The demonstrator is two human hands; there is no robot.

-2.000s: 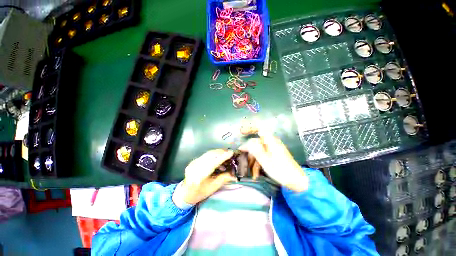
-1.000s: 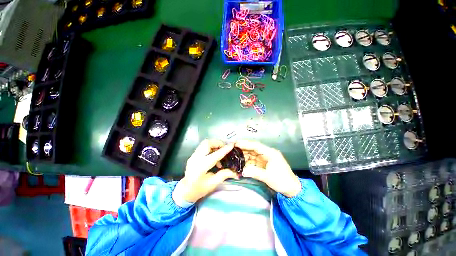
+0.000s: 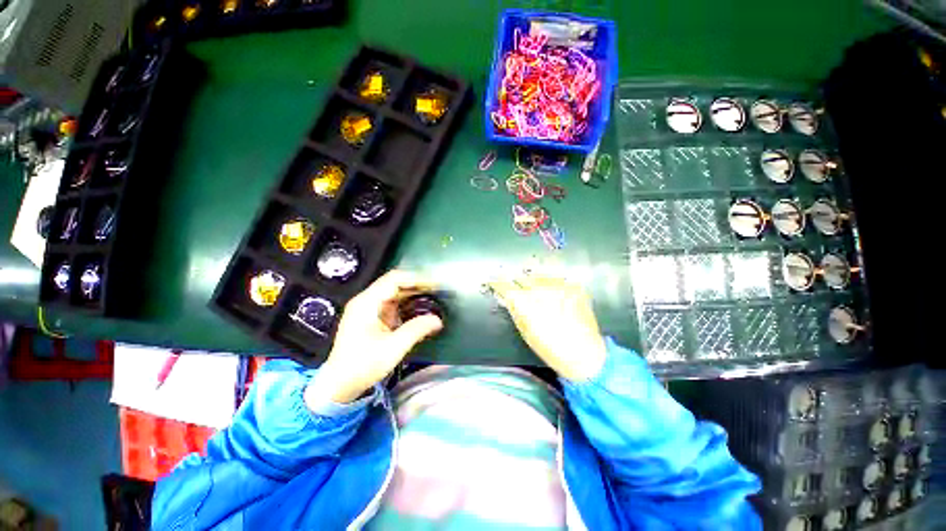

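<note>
My left hand (image 3: 368,334) is closed around a dark round housing (image 3: 421,308), just right of the black foam tray (image 3: 389,244). My right hand (image 3: 550,319) lies palm down on the green mat, fingers pointing up-left; I cannot tell whether it touches a small loop under its fingertips. The foam tray holds amber-centred housings (image 3: 327,180) in its left row and dark worked units (image 3: 338,258) in its right row, with one empty pocket. Coloured loops (image 3: 527,219) lie loose on the mat above my right hand.
A blue bin (image 3: 498,124) of pink-red loops stands above the loose ones. A clear blister tray (image 3: 685,367) with silver discs is at right, stacked clear trays (image 3: 851,446) lower right. Another black tray (image 3: 156,197) is at left, with paper (image 3: 171,386) below.
My hands have moved apart. My left hand has carried the dark housing left towards the foam tray. My right hand has let go of it and come down flat on the mat.
</note>
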